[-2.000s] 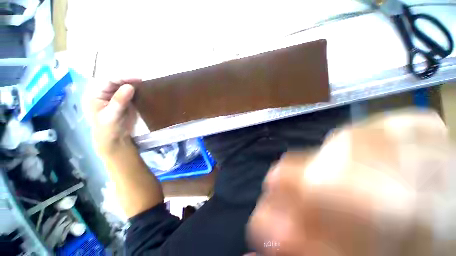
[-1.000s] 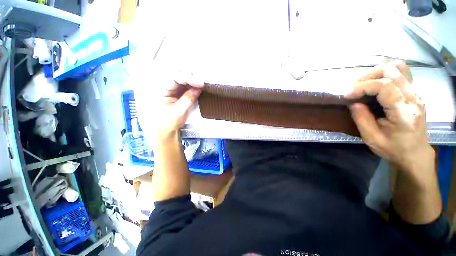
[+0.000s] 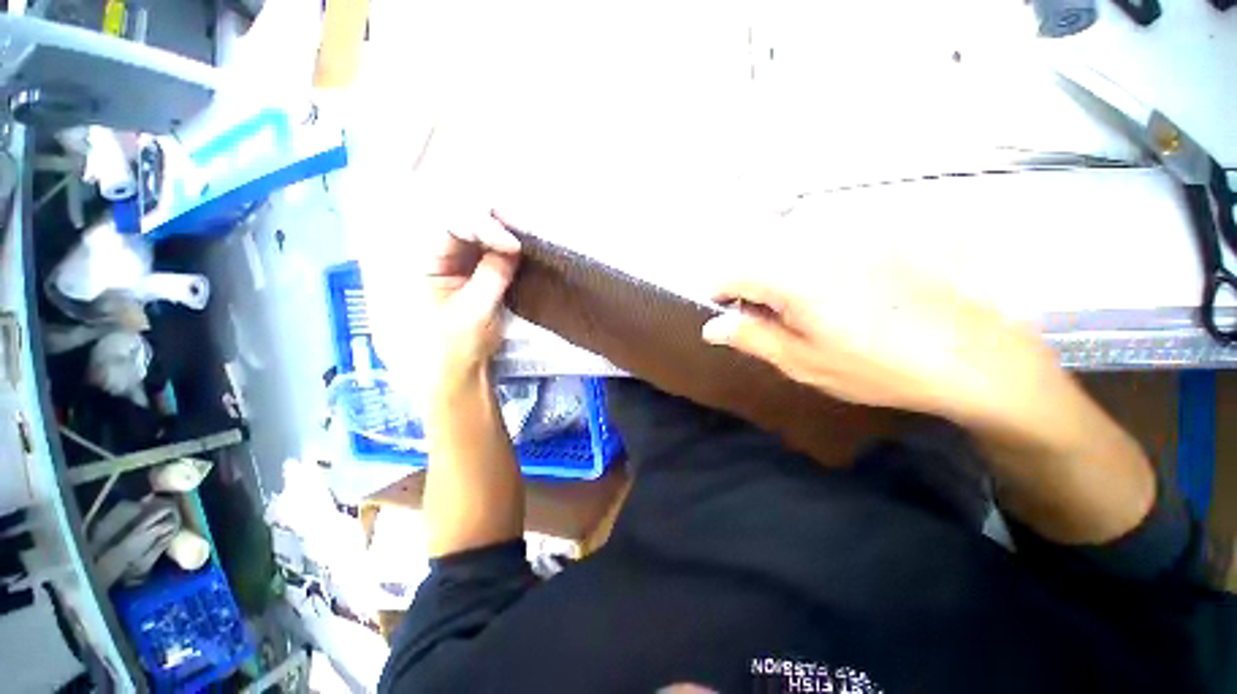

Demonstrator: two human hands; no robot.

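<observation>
A brown ribbed fabric strip (image 3: 611,319) hangs slantwise over the front edge of the white table, from upper left to lower right. My left hand (image 3: 475,278) pinches its upper left corner between thumb and fingers. My right hand (image 3: 814,332) pinches its upper edge near the middle, and the forearm passes over the right part. The strip's lower right end hangs down over the dark clothing, partly hidden under my right hand. Tailor's shears (image 3: 1194,170) with black handles and silver blades lie on the table at the right.
A marked ruler strip (image 3: 1126,347) runs along the table's front edge. A blue plastic basket (image 3: 543,454) with clear plastic stands below the table at left. Shelving with rolls and another blue basket (image 3: 181,626) is at far left. A grey cylindrical object (image 3: 1064,16) sits at the top right.
My right hand has moved left along the strip from its right end to near its middle. The strip's right end has dropped from the table over the front edge.
</observation>
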